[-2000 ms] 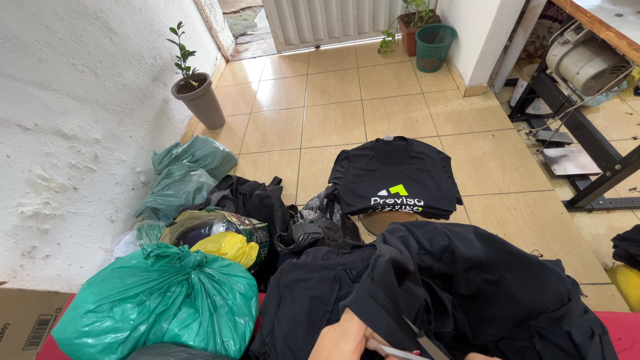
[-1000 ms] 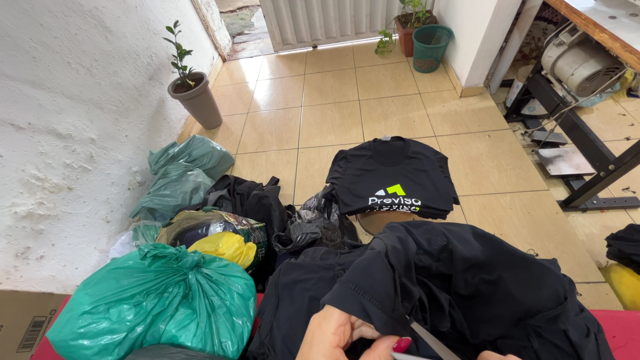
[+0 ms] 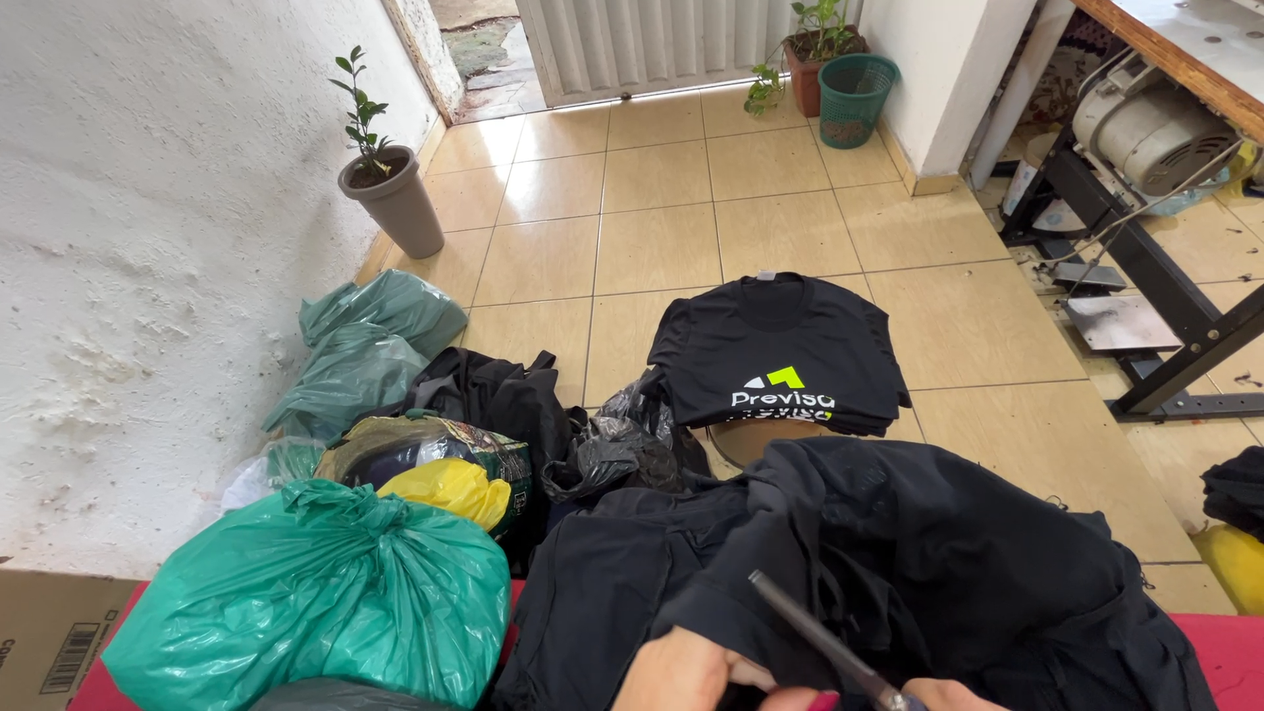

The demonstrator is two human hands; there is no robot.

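Observation:
At the bottom centre my left hand (image 3: 691, 673) pinches the edge of a black cloth garment (image 3: 908, 553), which lies heaped in front of me. My right hand (image 3: 948, 695), partly cut off by the lower edge of the view, holds metal scissors (image 3: 825, 637). A blade points up and left across the dark fabric, close beside my left hand. The scissors' handles are mostly hidden. Beyond the garment, a folded stack of black printed T-shirts (image 3: 780, 346) rests on a round brown support (image 3: 755, 441).
A knotted green plastic bag (image 3: 316, 602) sits at left on a red surface (image 3: 1224, 657). Behind it are a yellow bag (image 3: 449, 492), grey-green bags (image 3: 365, 346) and a crumpled black bag (image 3: 622, 444). Potted plants (image 3: 395, 202) stand on the tiled floor. At right is a machine table (image 3: 1185, 59) with a motor.
The scissors' blade has come up higher over the cloth and shows more plainly. The garment edge at my left hand has shifted.

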